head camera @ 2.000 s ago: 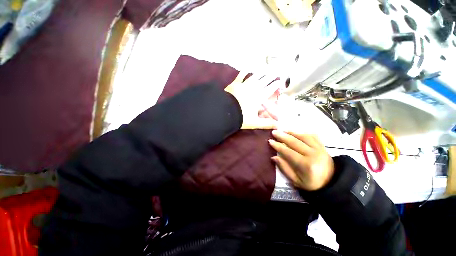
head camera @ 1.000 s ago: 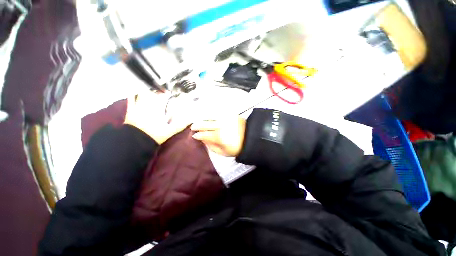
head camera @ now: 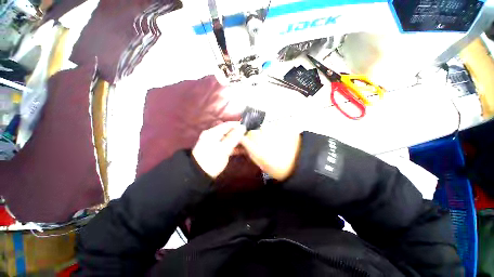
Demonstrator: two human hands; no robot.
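Note:
A maroon quilted panel (head camera: 176,111) lies on the white table in front of the sewing machine's needle area (head camera: 241,70). My left hand (head camera: 219,146) and my right hand (head camera: 273,149) meet over the panel, their fingertips together at a small dark label (head camera: 253,118). The label sticks up from between the fingers, a little below the presser foot. Both hands seem to pinch it; the exact finger grip is washed out by glare. The panel's lower part lies under my hands and sleeves.
Scissors (head camera: 349,96) with red and yellow handles, black labels (head camera: 304,79) and thin tweezers or snips (head camera: 287,84) lie right of the needle. Stacked maroon pieces (head camera: 54,140) lie left. A blue basket (head camera: 455,205) stands at the right.
My hands have come together away from the needle area, and a small dark label now shows between them. The panel lies more spread out. The view has shifted, showing the machine's lettering and display.

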